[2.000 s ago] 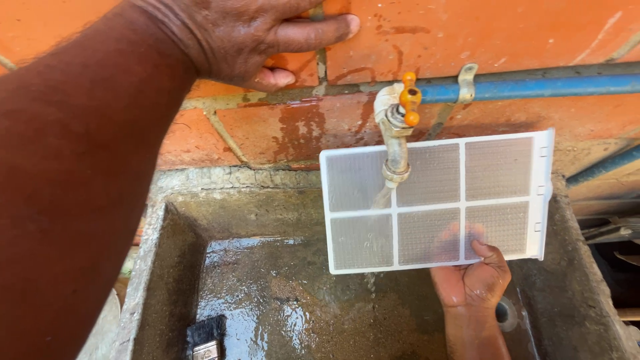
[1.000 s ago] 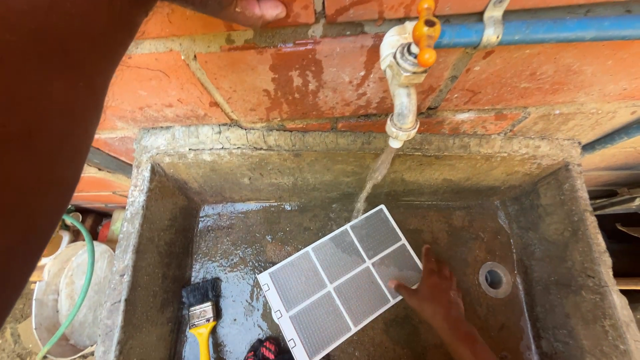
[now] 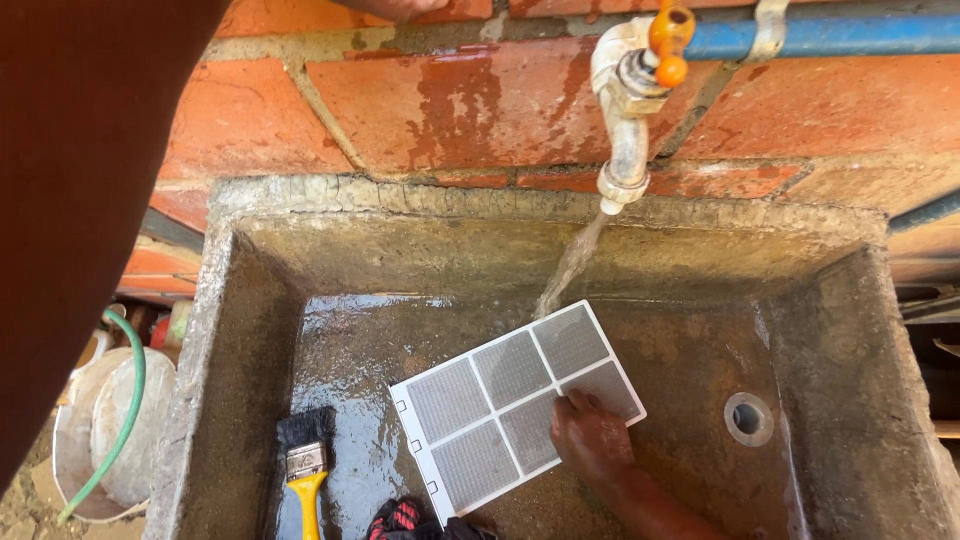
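A white plastic mesh filter (image 3: 487, 420) with a gridded frame lies tilted in the concrete sink (image 3: 480, 202), below the tap. My right hand (image 3: 592, 431) has its fingers bent onto the filter's lower right part; whether it grips or only presses cannot be told. Water (image 3: 566, 270) runs from the metal tap (image 3: 628, 135) with an orange handle and falls by the filter's upper edge. Only a part of my left hand (image 3: 397, 6) shows, at the top edge against the brick wall; its fingers are cut off. A paintbrush (image 3: 306, 465) with a yellow handle lies on the left of the sink floor.
The drain (image 3: 748, 418) is at the right of the sink floor. A black and red item (image 3: 396, 519) is at the bottom edge. A blue pipe (image 3: 855, 37) runs along the brick wall. Left of the sink are a green hose (image 3: 135, 405) and a white bucket (image 3: 71, 465).
The filter has gone from upright behind the tap's spout down into the sink and turned around. My right hand has moved from its lower edge onto its mesh face. The view has tilted down.
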